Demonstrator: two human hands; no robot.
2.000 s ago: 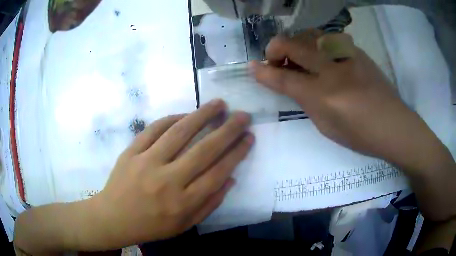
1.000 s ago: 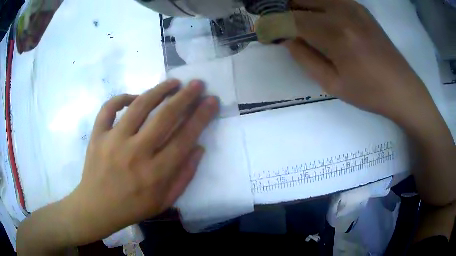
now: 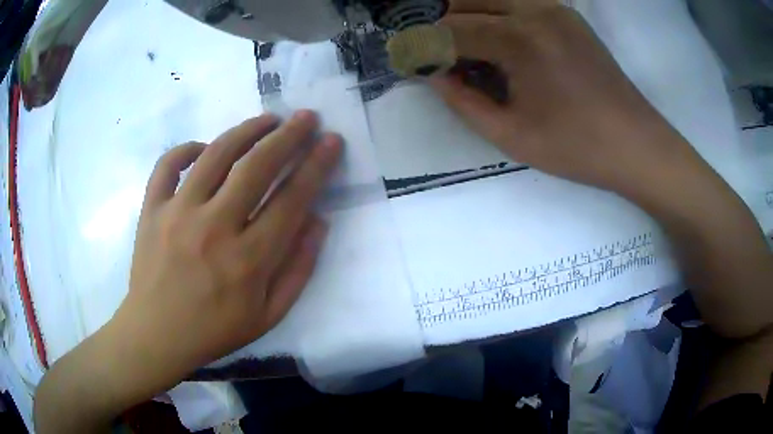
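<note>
A thin white fabric strip [image 3: 360, 254] lies lengthwise from the machine's foot area over the table's front edge. My left hand [image 3: 229, 225] lies on it, fingers slightly spread, fingertips just below the needle area. My right hand [image 3: 551, 93] is beside the machine head [image 3: 280, 15], its fingers partly hidden behind the tan knob [image 3: 422, 49]. A slim metal tool [image 3: 373, 82] runs from its fingers to the strip's upper right edge. The needle cannot be made out.
The bed plate [image 3: 441, 136] lies right of the strip. A printed ruler scale [image 3: 534, 284] runs along the front. A red strip [image 3: 23, 280] edges the left side. White cloth [image 3: 593, 356] hangs below the front edge. A patterned wrap [image 3: 42, 68] hangs upper left.
The view has shifted, so machine and table sit further left. The strip's upper end now lies nearer the foot, my left hand further up with it. The slim tool now shows at the strip's edge.
</note>
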